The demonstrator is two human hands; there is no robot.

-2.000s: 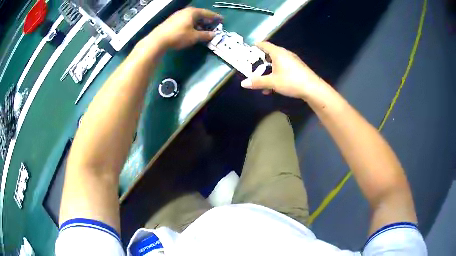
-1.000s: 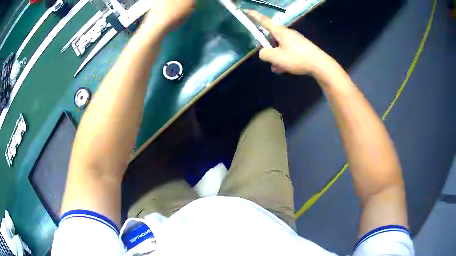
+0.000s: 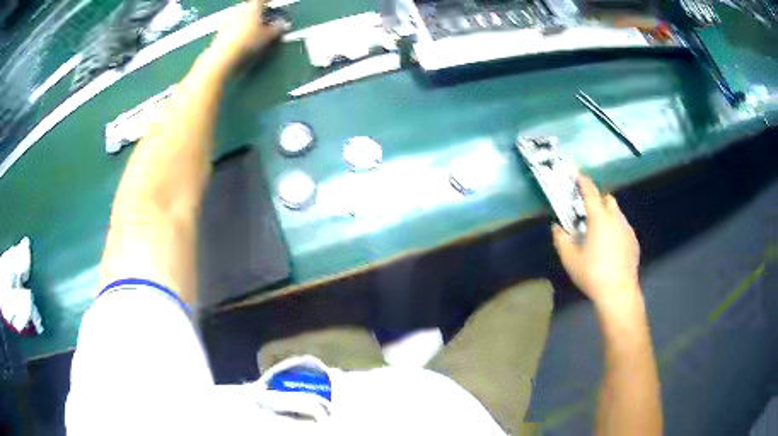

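Note:
My right hand [image 3: 601, 243] grips the near end of a silvery carrier plate [image 3: 553, 180] at the bench's front edge, with fingers on one side and thumb on the other. My left hand [image 3: 247, 34] reaches to the back left of the bench; it is blurred, with something dark at its fingers, so its hold is unclear. Several round disc parts lie on the green bench between the hands, among them a dark-rimmed one [image 3: 296, 138], one beside it [image 3: 362, 153] and one nearer the plate [image 3: 465, 176]. Tweezers [image 3: 609, 123] lie right of the plate.
A black shallow tray [image 3: 243, 230] lies beside my left forearm. A grey machine frame [image 3: 529, 47] stands at the back, with pale bars [image 3: 345, 75] to its left. Another plate [image 3: 136, 121] lies at left, partly behind my arm. A white crumpled heap [image 3: 17, 285] is at far left.
The view has turned left. My left hand has moved away from the plate to the back left. My right hand still holds the plate, now lower and at the bench edge. More discs show.

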